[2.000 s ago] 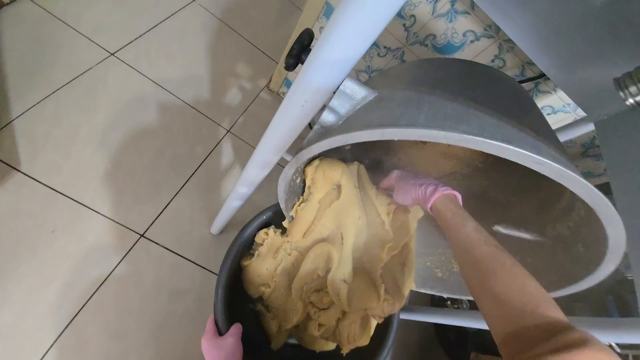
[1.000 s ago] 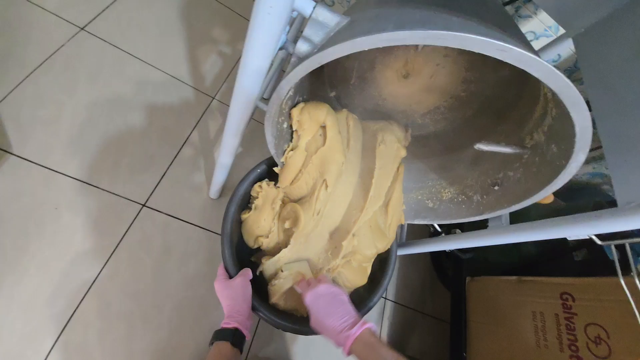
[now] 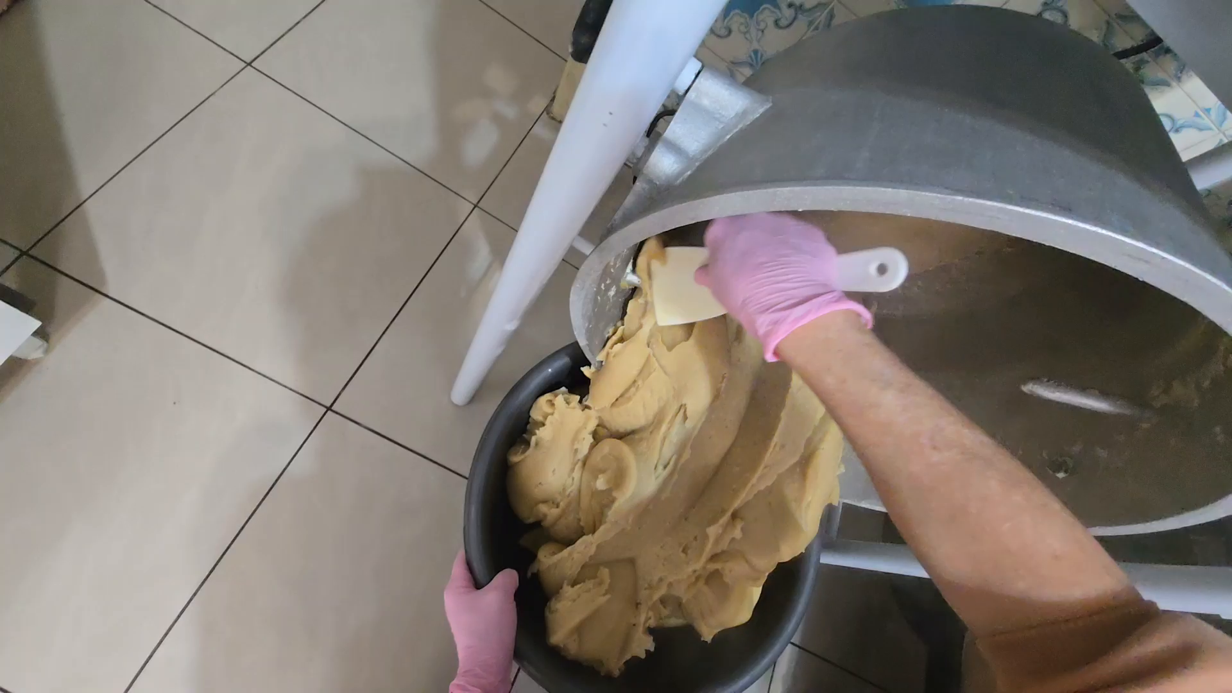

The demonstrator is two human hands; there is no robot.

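Note:
My right hand (image 3: pixel 775 274), in a pink glove, grips a white plastic scraper (image 3: pixel 685 286) whose blade touches the thick beige dough (image 3: pixel 674 462) near the pot's mouth. That dough hangs over the rim of a large tilted metal pot (image 3: pixel 914 115) and fills much of a round black tub (image 3: pixel 486 500) below it. At the tub's left side, my left hand (image 3: pixel 479 616), also gloved in pink, holds the rim with the thumb on top. The fingers under the rim are hidden.
A white metal leg (image 3: pixel 577 192) slants down left of the pot, and a white bar (image 3: pixel 1174 587) runs beneath it. Beige floor tiles (image 3: pixel 221 385) lie to the left. Blue-patterned wall tiles (image 3: pixel 1189 106) show behind the pot.
My right hand has moved up from the lower dough in the tub to the pot's mouth. The left hand stays at the tub's rim. The view has shifted.

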